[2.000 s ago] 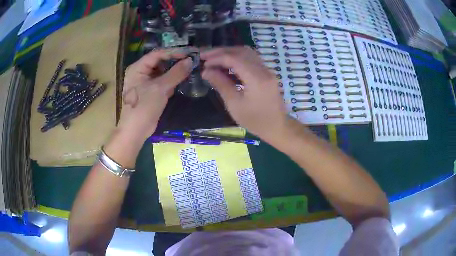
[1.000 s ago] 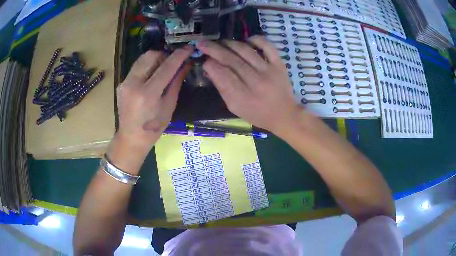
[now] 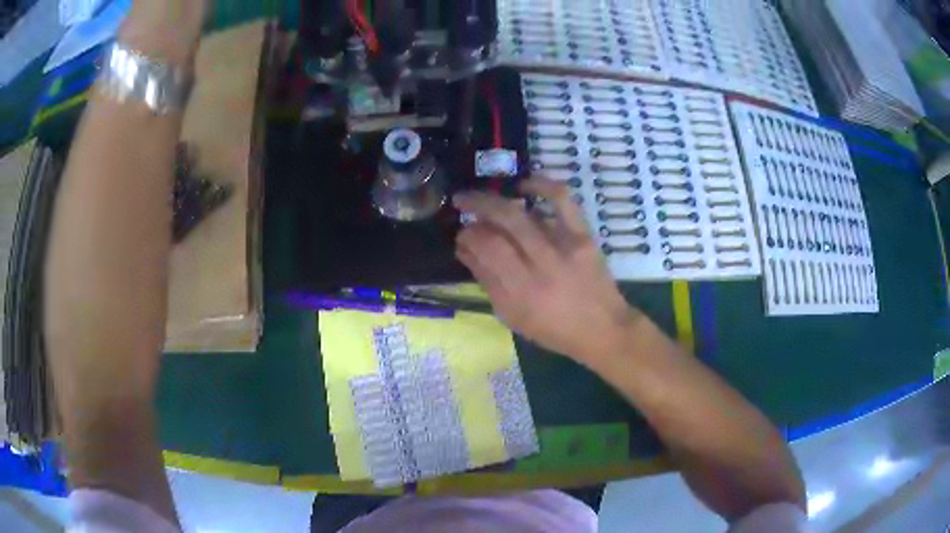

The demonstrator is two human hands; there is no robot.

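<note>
The press nest (image 3: 408, 179), a silver round post with a pale ring-shaped top, stands uncovered in the middle. The black press (image 3: 391, 62) with its metal linkage is above it. My right hand (image 3: 536, 265) is just right of the nest, over the press base, fingers bent and blurred; whether they hold a small part cannot be told. My left forearm reaches up along the left side, and the hand is cut off by the top edge. Dark ribbed sticks (image 3: 195, 198) lie on the cardboard (image 3: 224, 250), partly hidden by that forearm.
White trays with rows of link parts (image 3: 745, 234) lie right of the press, with a smaller filled tray (image 3: 818, 302) beside them. Spare trays (image 3: 875, 78) are stacked far right. Pens (image 3: 365, 302) and the yellow label sheet (image 3: 479, 416) are in front.
My left hand has left the nest and moved up and left, out of the picture. My right hand has moved down and right, off the nest, which now shows.
</note>
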